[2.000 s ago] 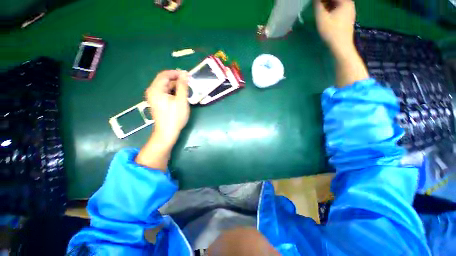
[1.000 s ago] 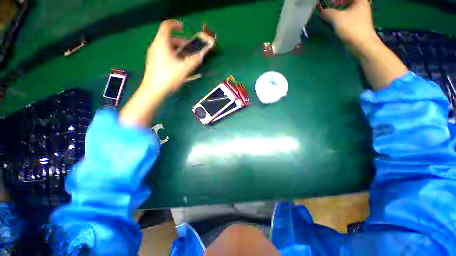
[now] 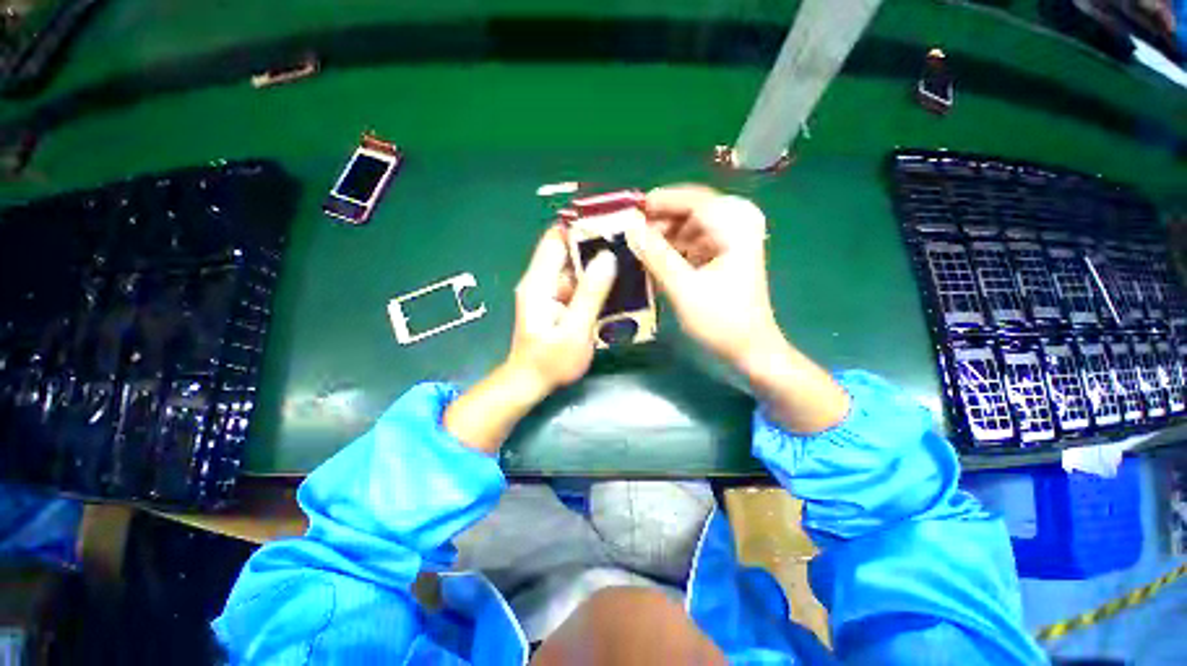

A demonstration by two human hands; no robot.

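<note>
A handset module (image 3: 627, 280) with a dark screen, pale surround, round dark disc at its near end and a red edge at its far end is held between both hands above the green mat. My left hand (image 3: 560, 306) grips its left side, thumb on the screen. My right hand (image 3: 716, 267) grips its right side and far end. My fingers hide part of it; whether more than one module is held I cannot tell. The white pot does not show; my right hand covers that area.
An empty pale frame (image 3: 437, 310) lies left of my hands. Another module (image 3: 362, 180) lies beyond it. A small cream strip (image 3: 557, 189) lies behind my left hand. A pale post (image 3: 804, 85) stands behind. Black trays flank the mat, left (image 3: 143, 325) and right (image 3: 1041, 280). A module (image 3: 936, 83) lies far right.
Both hands have come back from the far side to the middle and now hold a module together. The view has shifted, showing more of the right tray.
</note>
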